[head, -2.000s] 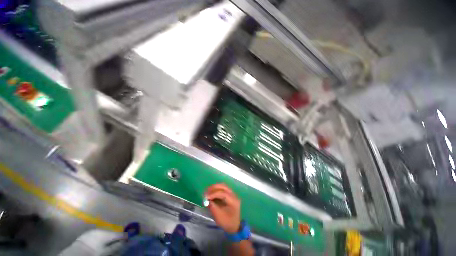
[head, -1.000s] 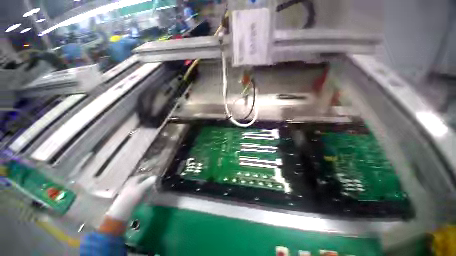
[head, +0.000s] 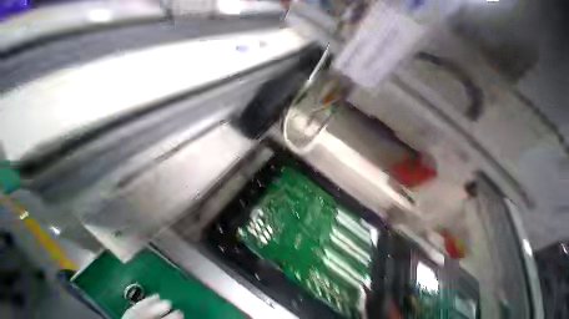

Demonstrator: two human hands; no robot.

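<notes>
A green printed circuit board (head: 306, 230) with pale strips lies in a black carrier (head: 228, 249), right of centre. A second board (head: 458, 299) shows partly at the lower right, blurred. My left hand (head: 153, 309), in a white glove, is cut off by the bottom edge, over the green front panel (head: 106, 280) just below a round knob (head: 133, 291). Its grip is hidden. My right hand cannot be made out.
A silver conveyor rail (head: 231, 286) runs beside the carrier. A white dispensing head (head: 377, 47) with a looped pale hose (head: 287, 128) is above and behind the board. Red parts (head: 413, 171) sit behind. Long white housing (head: 137, 81) fills the upper left. Yellow floor tape (head: 43, 240) shows at left.
The view has tilted and come closer to the first board. My gloved left hand has moved from the carrier's left corner to the green panel by the knob.
</notes>
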